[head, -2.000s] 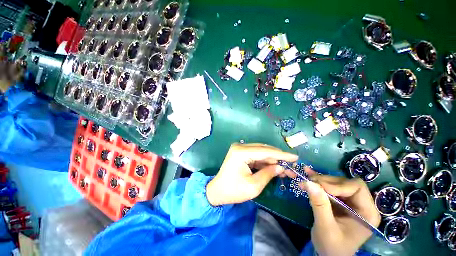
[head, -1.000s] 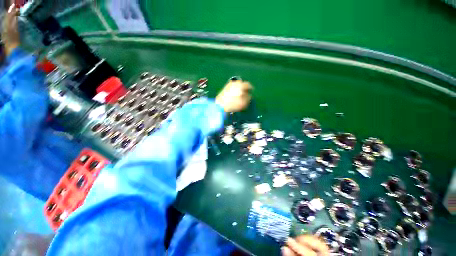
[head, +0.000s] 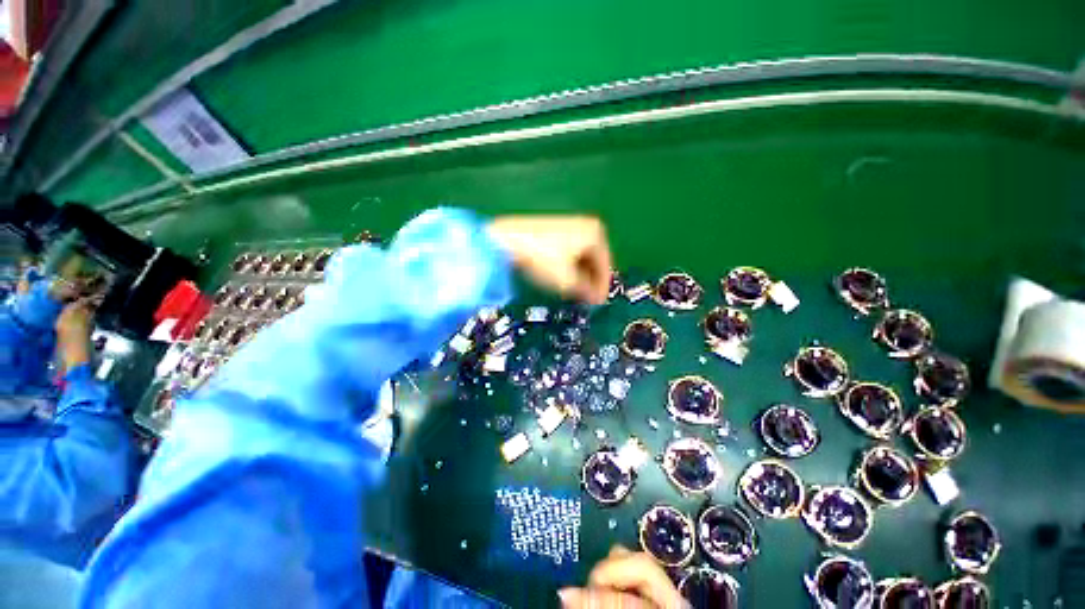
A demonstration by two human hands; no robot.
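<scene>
My left hand (head: pixel 565 256) is stretched out over the back of the bench, at the upper edge of the watch cases, fingers curled down; whether it holds anything is hidden. My right hand (head: pixel 625 581) is cut off by the bottom edge, beside the front watch cases; its fingertips and any tool are not clear. Many round metal-rimmed watch cases (head: pixel 772 488) lie loose at centre and right. The blue adhesive pad sheet (head: pixel 539 523) lies left of my right hand. Circuit boards (head: pixel 579 377) and white batteries (head: pixel 515 447) are heaped at the centre.
A clear tray of watch cases (head: pixel 271 264) is at the left, partly behind my left sleeve. A red box (head: pixel 181 308) stands beyond it. A large tape roll (head: pixel 1047 355) stands far right. A co-worker's blue sleeve (head: pixel 83 410) is far left. A metal-edged rail crosses the back.
My left hand has left the pad sheet and moved up and across to the watch cases. My right hand has drawn down to the bottom edge. The view has swung toward the right.
</scene>
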